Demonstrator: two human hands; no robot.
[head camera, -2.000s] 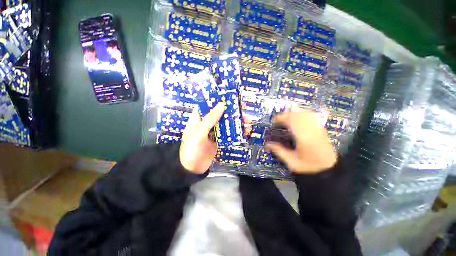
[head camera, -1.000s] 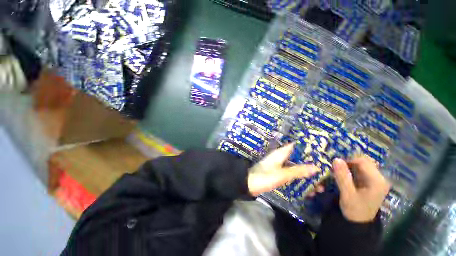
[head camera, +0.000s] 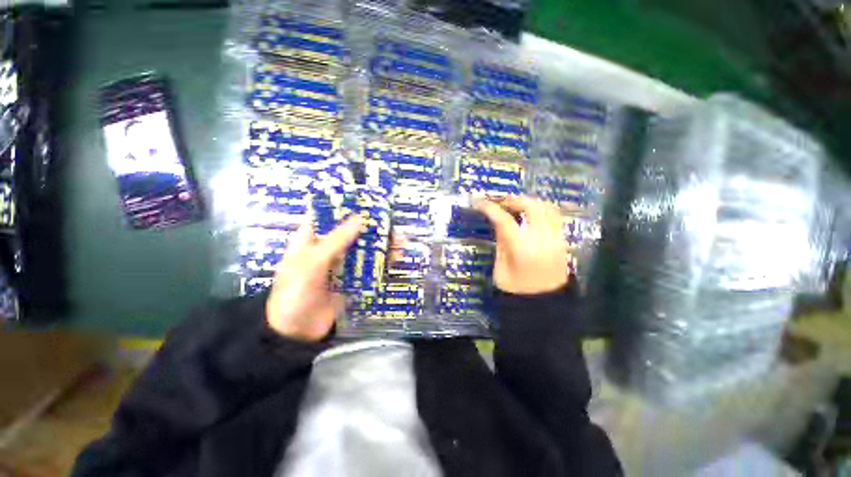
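A clear blister tray (head camera: 359, 93) lies in front of me, many of its pockets filled with blue circuit boards. My left hand (head camera: 308, 279) holds several blue circuit boards (head camera: 369, 247), fanned out over the tray's left columns. My right hand (head camera: 532, 244) is over the third column, its thumb and fingertips at a dark blue board (head camera: 468, 224). The fingers seem to pinch that board at its right end; blur hides whether it rests in a pocket.
A smartphone (head camera: 149, 154) with a lit screen lies on the green bench (head camera: 79, 279) left of the tray. A black bin (head camera: 37, 186) is at the left edge. Stacked clear trays (head camera: 718, 242) stand at right. Another black bin (head camera: 476, 17) shows at the far side.
The view has swung back from the left bin and cardboard box toward the clear stack. My right hand has moved away from the boards in my left hand to a board over the third column.
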